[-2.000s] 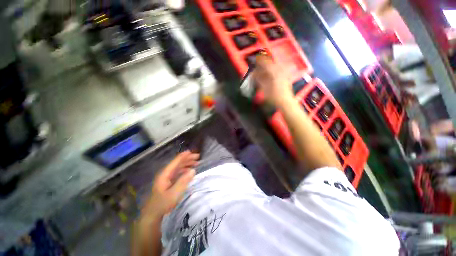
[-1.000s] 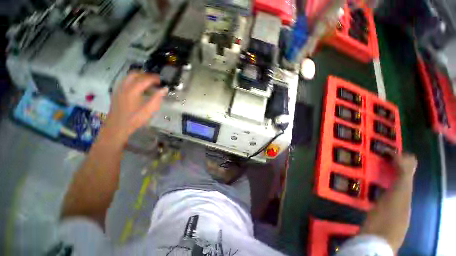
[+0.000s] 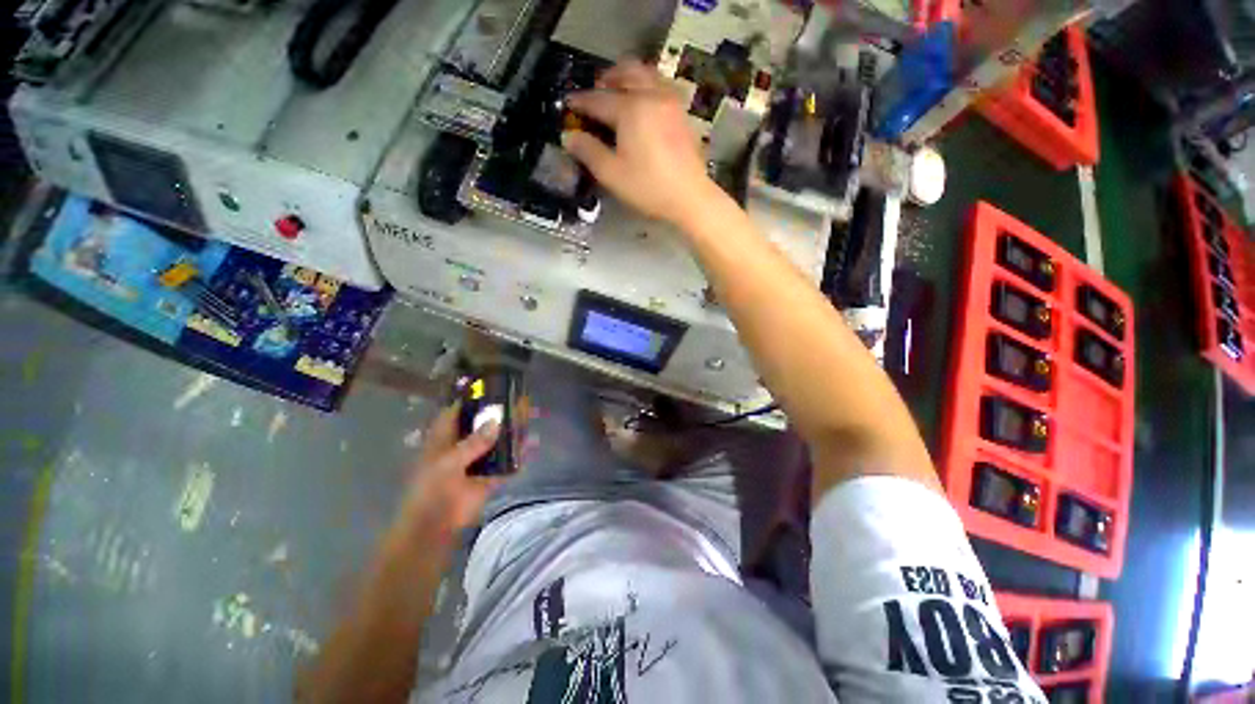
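Observation:
My left hand (image 3: 452,470) holds a black phone unit (image 3: 493,420) low in front of my body, its thumb on the pale area. My right hand (image 3: 640,145) reaches over the left black fixture (image 3: 530,172) of the twin-station machine. Its fingertips are at a unit in that fixture, beside a small orange-gold spot; whether they grip it is hidden. The right black fixture (image 3: 809,138) stands on its own stage. The blue-lit control screen (image 3: 622,332) is on the machine front below my right forearm.
A red tray (image 3: 963,365) with several units and an unfilled pocket lies on the green conveyor at right. More red trays lie above and below it. A second white machine (image 3: 262,124) stands at left, with a blue printed mat (image 3: 124,275) below. A white round cap (image 3: 925,176) is right of the twin-station machine.
My right hand has moved from the red tray to the left fixture. My left hand has moved from that fixture down to my body and now holds a unit. The view has shifted.

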